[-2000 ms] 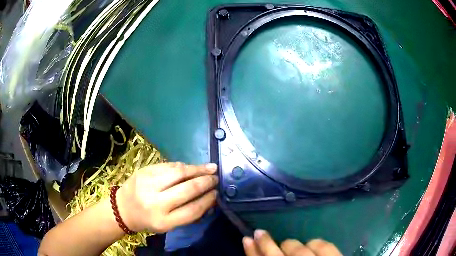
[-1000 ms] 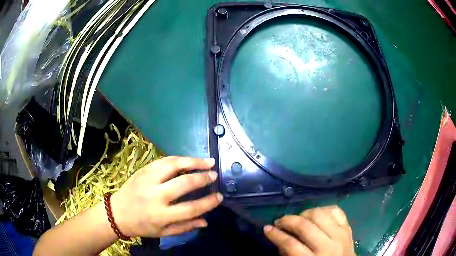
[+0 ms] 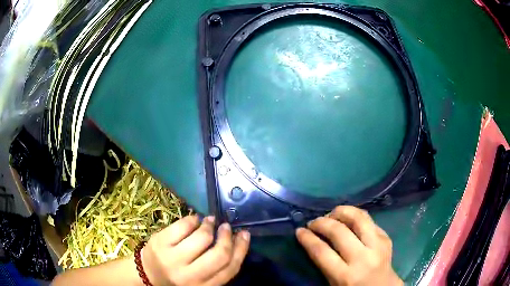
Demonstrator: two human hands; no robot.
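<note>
A glossy black plastic frame (image 3: 254,198) with a large round opening lies flat at the bench's near edge. A thin matt black sealing strip (image 3: 271,228) runs along its near edge between my hands. My left hand (image 3: 196,251) wears a dark red bead bracelet; its bent fingers grip the strip at the near left corner. My right hand (image 3: 349,246) has its fingertips on the strip at the near edge, right of a small round boss. Its thumb side is low, and the grip under the fingers is partly hidden.
Green bench top (image 3: 145,106) under the frame. Black and pale yellow strips (image 3: 84,89) fan out at upper left beside clear plastic (image 3: 22,72). Below left, a carton holds yellow liner curls (image 3: 131,209), near black bags (image 3: 22,240). A pink sheet (image 3: 467,201) carries black pieces at right.
The frame has shifted left in view. My left hand has moved from the left edge to the near left corner. My right hand has moved up to the near edge, and the strip lies along it.
</note>
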